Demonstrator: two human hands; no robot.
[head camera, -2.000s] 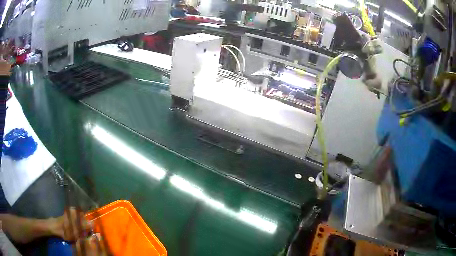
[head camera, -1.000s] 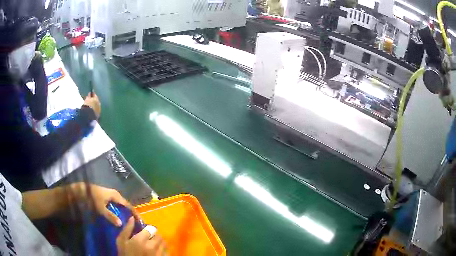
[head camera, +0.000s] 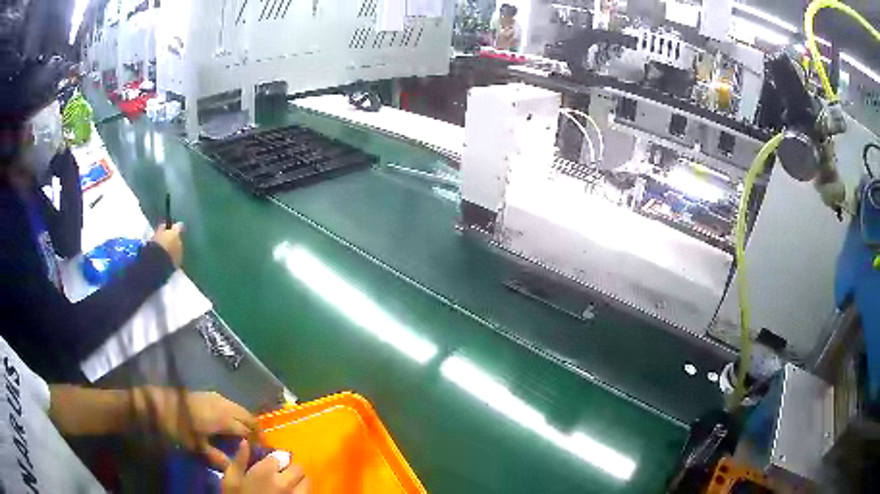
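My left hand (head camera: 214, 423) comes in from the left at the bottom left, its fingers bent over a dark blue film-covered piece (head camera: 191, 467). My right hand (head camera: 262, 475) is cut off by the bottom edge; a white band or cover shows on one finger. Its fingertips meet the left fingers at the piece's right side. Both hands appear to hold the piece, but the grip is blurred and partly hidden. The orange tray (head camera: 333, 446) lies just right of the hands, its bottom cut off.
A neighbouring worker (head camera: 106, 289) in dark sleeves holds a thin stick by a white sheet (head camera: 159, 333) with blue film (head camera: 111, 260). The green conveyor (head camera: 386, 386) runs diagonally. A black slotted tray (head camera: 280, 154) lies on it. Press parts (head camera: 806, 425) and a yellow-green hose (head camera: 743, 260) are right.
The view swung left, then slightly back. The blue piece, plainly visible a second ago, is now darker and more covered by my left fingers. My hands have drawn closer together.
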